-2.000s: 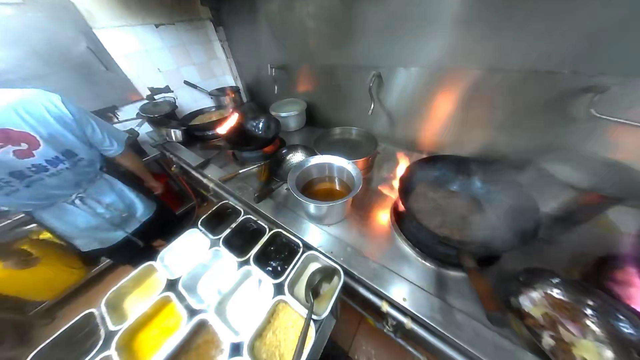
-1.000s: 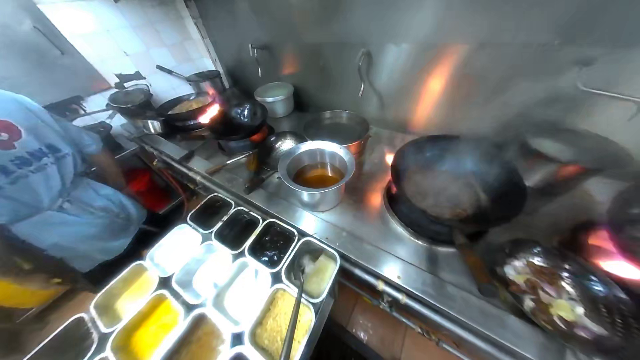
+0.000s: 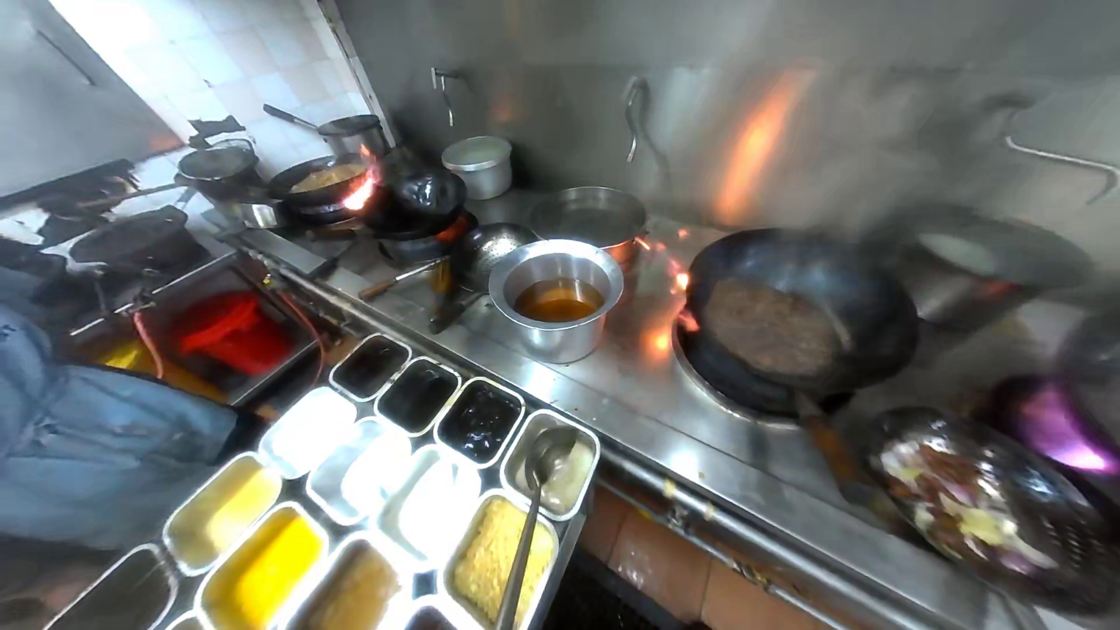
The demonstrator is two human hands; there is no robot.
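Neither of my hands is in the head view. A black wok (image 3: 774,319) with brown meat sits tilted over a burner, flames at its left edge and its wooden handle pointing down toward the stove's front. To its lower right rests a perforated strainer (image 3: 1076,525) holding meat and cut vegetables. A steel pot (image 3: 560,341) of brown liquid stands left of the wok. In the front, a metal ladle (image 3: 525,542) leans in a container of pale contents, its handle crossing a container of minced yellowish food (image 3: 499,560).
Seasoning containers (image 3: 262,569) fill the lower left. Along the steel stove (image 3: 665,437) stand a lidded pot (image 3: 477,166), a wide pan (image 3: 588,214) and further woks, one near a flame. A person in blue (image 3: 105,437) stands at the left by a red container (image 3: 232,332).
The person in blue now shows less in the view. Flames at the big wok's left edge, low one second ago, are bright again. The view has shifted somewhat.
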